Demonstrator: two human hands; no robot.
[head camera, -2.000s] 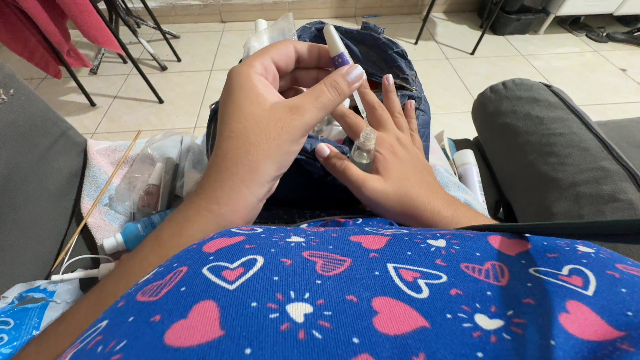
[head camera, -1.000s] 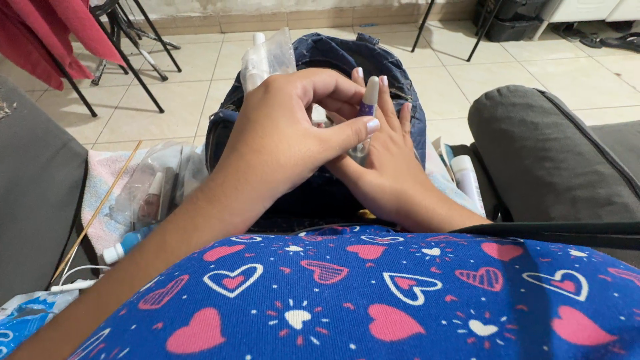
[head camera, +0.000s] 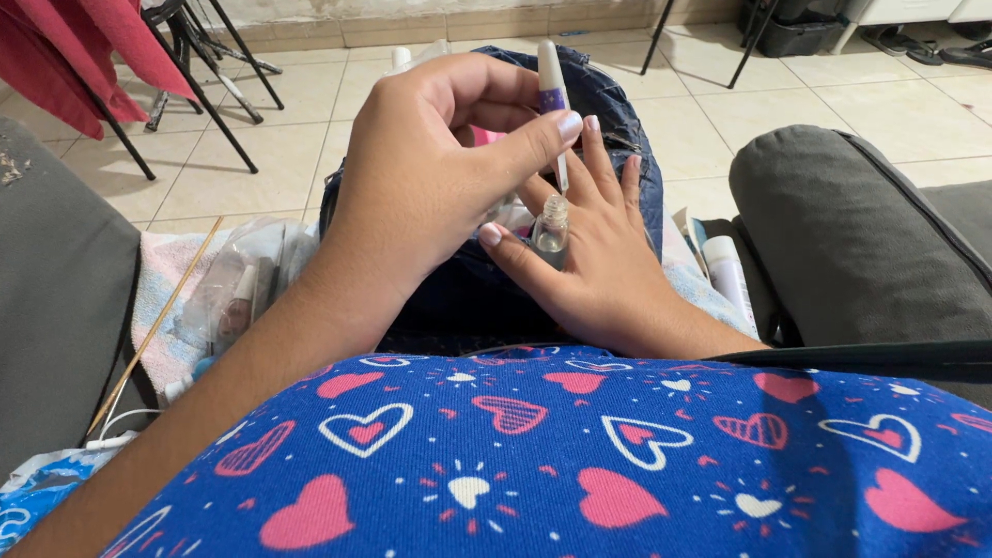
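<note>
My left hand (head camera: 457, 155) grips a nail polish cap with its brush (head camera: 552, 85), white and purple, between thumb and fingers. The brush points down, its tip just above the mouth of a small clear glass bottle (head camera: 552, 225). That bottle stands upright by the base of my right thumb and index finger. My right hand (head camera: 604, 232) lies palm down with fingers spread over a dark blue bag (head camera: 647, 186); whether it grips the bottle is hard to tell. Pale polish shows on the nails.
On a towel (head camera: 167, 271) at left lie a wooden stick (head camera: 163, 318) and a clear plastic bag (head camera: 232, 287) with bottles. A white tube (head camera: 728, 275) is at right beside a grey bolster (head camera: 845, 232). Black chair legs (head camera: 209, 116) stand on the tiled floor beyond.
One second ago the cap was down at the bottle; now my left hand has lifted it and the brush shows above the bottle's mouth. The fingers of my right hand are spread wider.
</note>
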